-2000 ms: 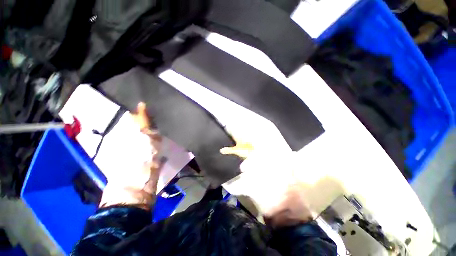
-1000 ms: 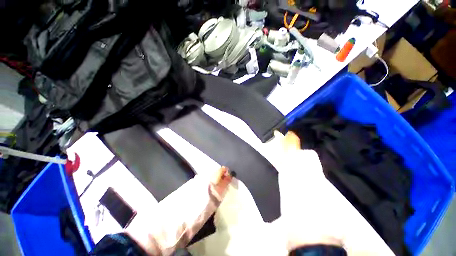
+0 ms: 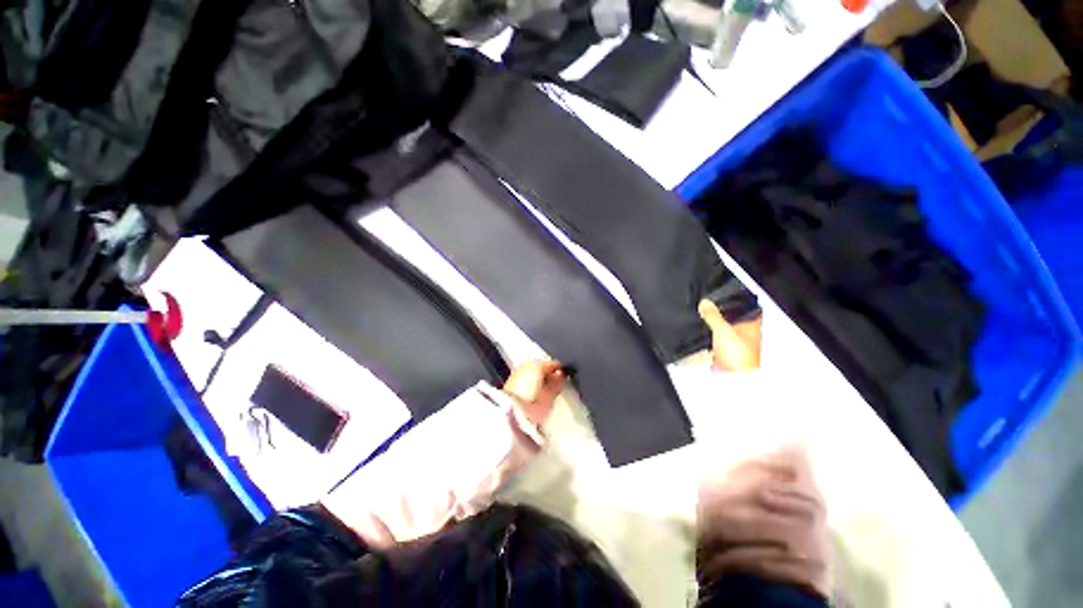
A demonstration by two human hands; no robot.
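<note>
Three long, curved black strap panels lie side by side on the white table: a left panel (image 3: 368, 311), a middle panel (image 3: 540, 291) and a right panel (image 3: 576, 178). My right hand (image 3: 734, 341) grips the near end of the right panel, thumb on top, fingers mostly hidden. My left hand (image 3: 534, 386) is at the near end of the left panel, beside the middle panel's edge. A small dark bit shows at its fingertips; I cannot tell whether it is held. Both hands are overexposed and partly blurred.
A heap of black backpacks (image 3: 291, 89) covers the panels' far ends. A dark phone (image 3: 299, 407) lies at the left. A black rectangular stack (image 3: 635, 77) lies beyond the panels. Blue bins stand at the right (image 3: 1009, 238) and left (image 3: 107, 475), both with black pieces inside.
My hands have moved from the left panel towards the middle and right. My right hand has taken hold of the right panel, whose near end has come closer to me. The phone is now uncovered.
</note>
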